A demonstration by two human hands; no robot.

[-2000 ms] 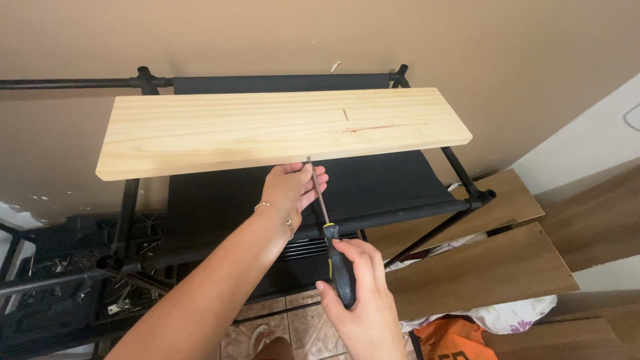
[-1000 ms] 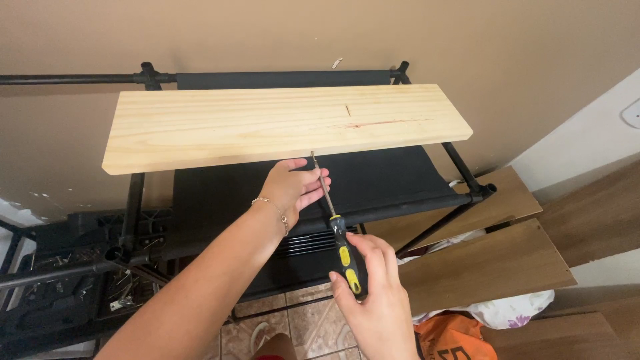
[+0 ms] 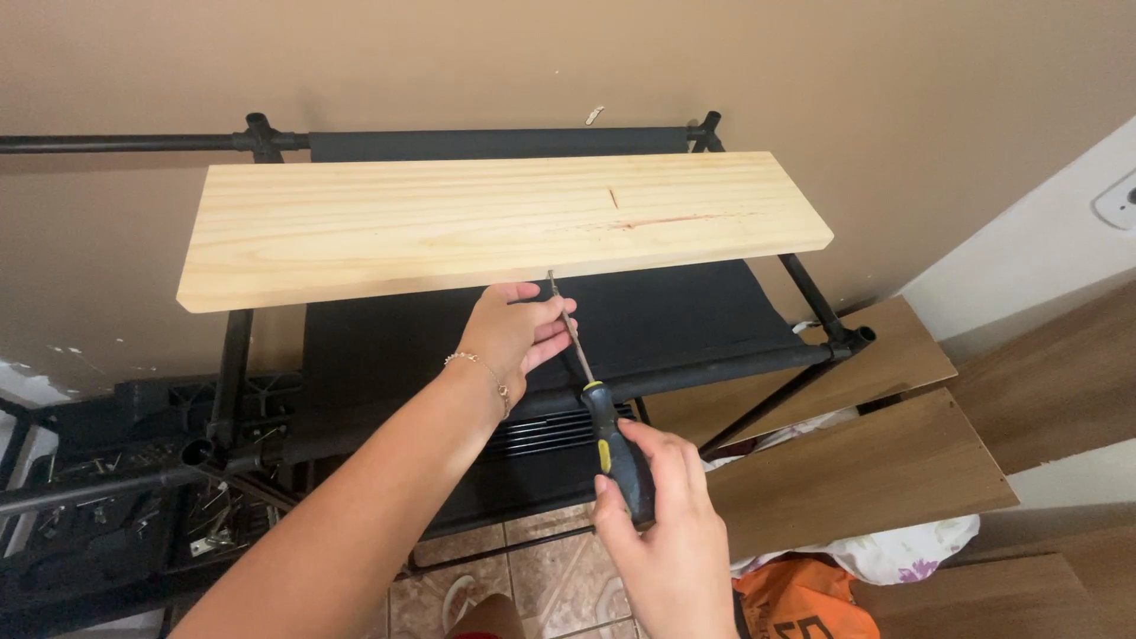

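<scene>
A light pine board [image 3: 497, 222] lies across the top of a black tube-and-fabric rack [image 3: 532, 355]. My right hand [image 3: 670, 524] grips the black and yellow handle of a screwdriver [image 3: 621, 453], whose shaft slants up to the board's front edge. At its tip a small screw [image 3: 551, 277] appears to stand at that edge. My left hand [image 3: 524, 328], with a bracelet at the wrist, is just below the edge, its fingertips around the upper shaft. Whether those fingers press on the shaft or only steady it is unclear.
At lower left a black tool case [image 3: 98, 506] holds loose metal hardware. Brown wooden panels [image 3: 861, 470] are at the right, with floral cloth [image 3: 914, 550] and an orange bag [image 3: 799, 599] beneath. A wall is behind the rack, and a foot shows on the tiled floor [image 3: 550, 568].
The screwdriver handle has turned in my right hand: its yellow patches face another way than one second ago. My left hand stays by the shaft under the board's edge.
</scene>
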